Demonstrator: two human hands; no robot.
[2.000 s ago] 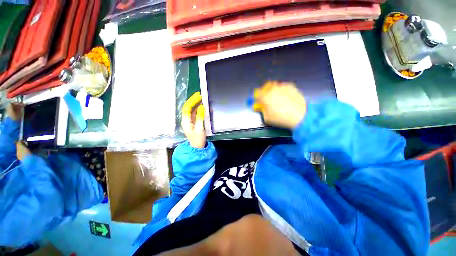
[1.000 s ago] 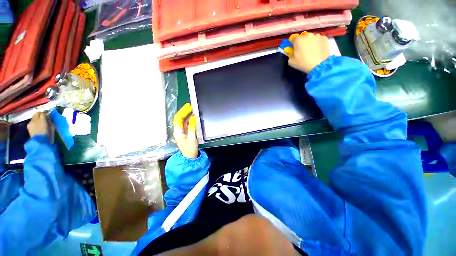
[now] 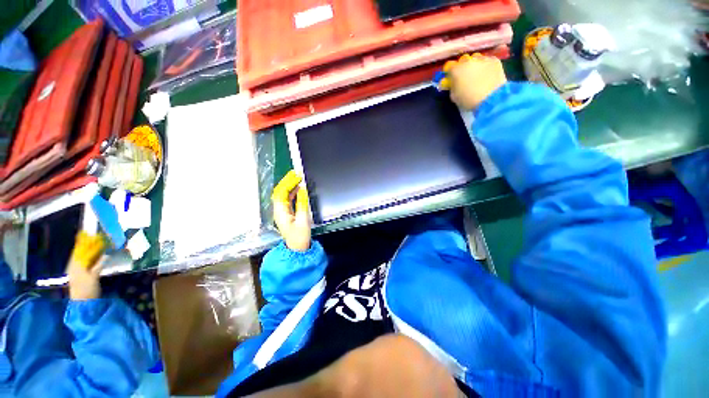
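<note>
A dark glossy display panel (image 3: 389, 151) lies face up on a white mat (image 3: 292, 141) in front of me. My left hand (image 3: 292, 211), with yellow finger cots, is at the panel's left edge; its thumb and fingers are apart and it holds nothing I can see. My right hand (image 3: 473, 79), also with yellow finger cots, is at the panel's far right corner. Its fingers are closed on a small blue piece (image 3: 440, 78), mostly hidden under them; whether it is a scraper or a cloth cannot be told.
Red trays (image 3: 373, 47) are stacked behind the panel. A white film stack (image 3: 210, 171) in clear plastic lies left. Bottles (image 3: 561, 58) stand on a dish at right. A brown box (image 3: 204, 330) is below the bench edge. Another person's hand (image 3: 87, 260) works at far left.
My right hand has moved from over the panel's middle to its far right corner, still with the blue piece. My left hand stays at the left edge. The view has shifted.
</note>
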